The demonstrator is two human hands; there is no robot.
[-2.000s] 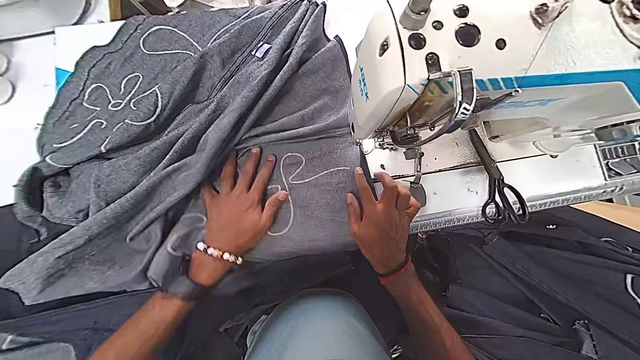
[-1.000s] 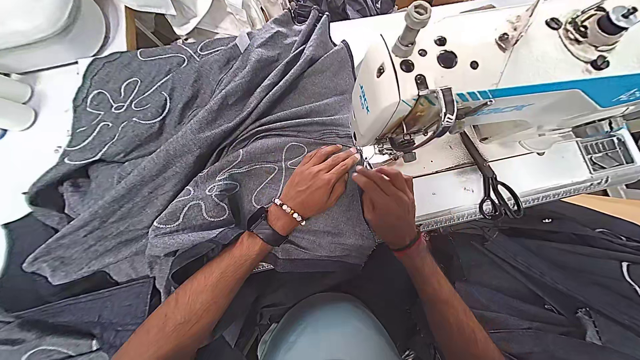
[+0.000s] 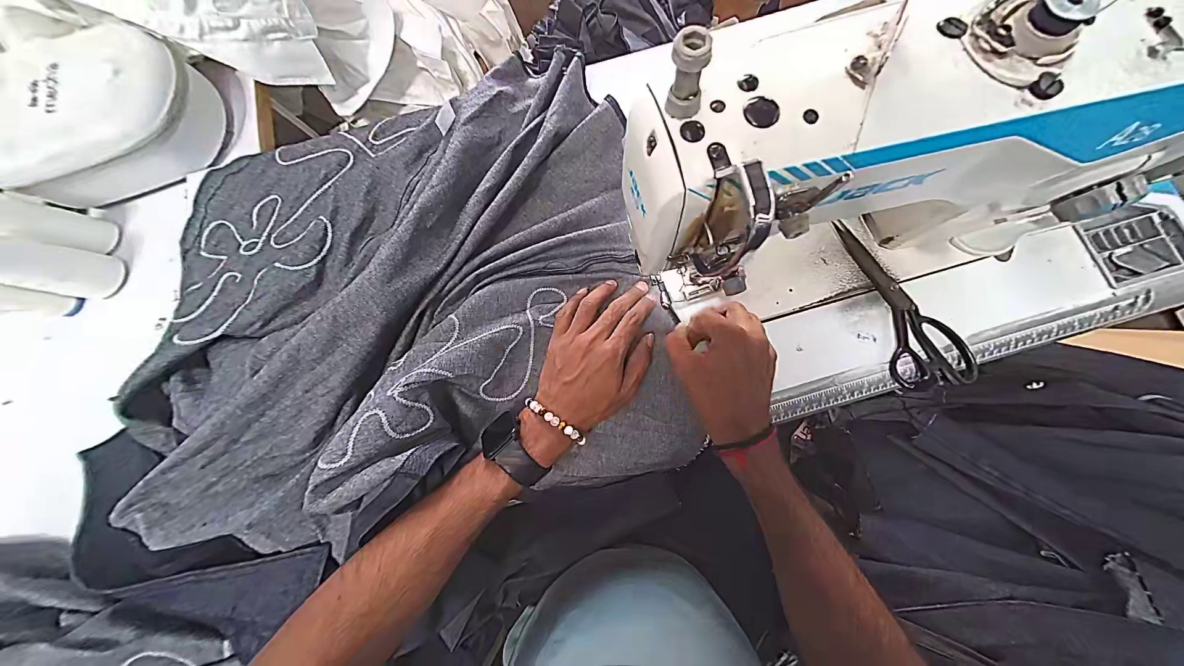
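Note:
A grey fabric garment (image 3: pixel 370 305) with white looping embroidery lies over the table, its right edge under the needle area of a white and blue Jack sewing machine (image 3: pixel 888 176). My left hand (image 3: pixel 597 361) rests palm down on the cloth, fingers stretched toward the presser foot (image 3: pixel 689 282). Just right of it, my right hand (image 3: pixel 726 370) has its fingers curled at the cloth's edge, right in front of the foot. The fingertips seem to pinch that edge, which they partly hide.
Black-handled scissors (image 3: pixel 911 342) lie on the machine bed, above a ruler strip (image 3: pixel 832 398). Dark garments (image 3: pixel 1017 499) are heaped at the lower right. White thread cones (image 3: pixel 55 264) lie at the left, below a white rounded object (image 3: pixel 83 102). White cloth (image 3: pixel 398 46) is piled behind.
My left hand has gone from lying spread on the embroidery to beside the presser foot. My right hand's fingers, extended earlier, are now curled. The garment's edge has shifted to the foot.

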